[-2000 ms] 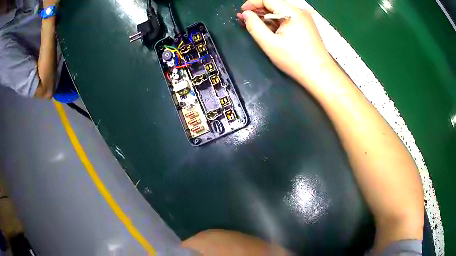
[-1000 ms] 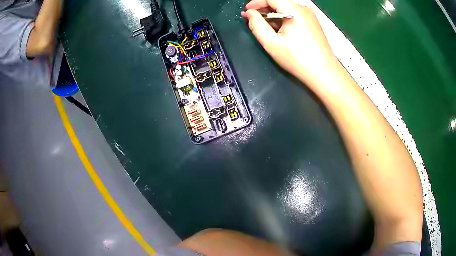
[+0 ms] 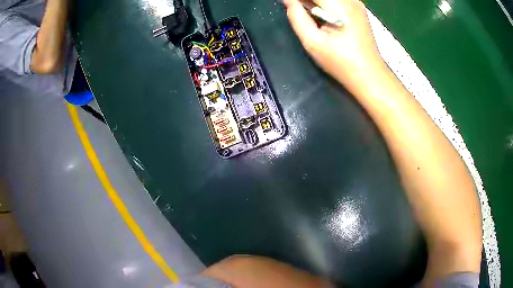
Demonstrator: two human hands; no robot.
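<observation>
The open power strip base (image 3: 242,101) lies on the green bench, with brass contacts, thin coloured wires and a pale circuit board (image 3: 224,126) inside. Its black cord leads off the top edge, and the black plug (image 3: 175,23) with metal pins lies at its upper left. My right hand (image 3: 332,34) is at the top edge, right of the base and apart from it, partly cut off. Its fingers hold a pale slim object (image 3: 326,16). A piece of my left forearm shows at the bottom edge; my left hand is out of the picture.
The dark green bench (image 3: 270,214) runs under everything. A scuffed white rail (image 3: 427,109) separates it from the brighter green conveyor belt (image 3: 461,67). At upper left is another person's arm (image 3: 50,39), beside a blue round thing (image 3: 80,98). A yellow line (image 3: 112,194) crosses the grey floor.
The base and plug sit slightly further right and up in the picture. My right hand also appears higher and further right, still with the slim object. The other person's arm has shifted.
</observation>
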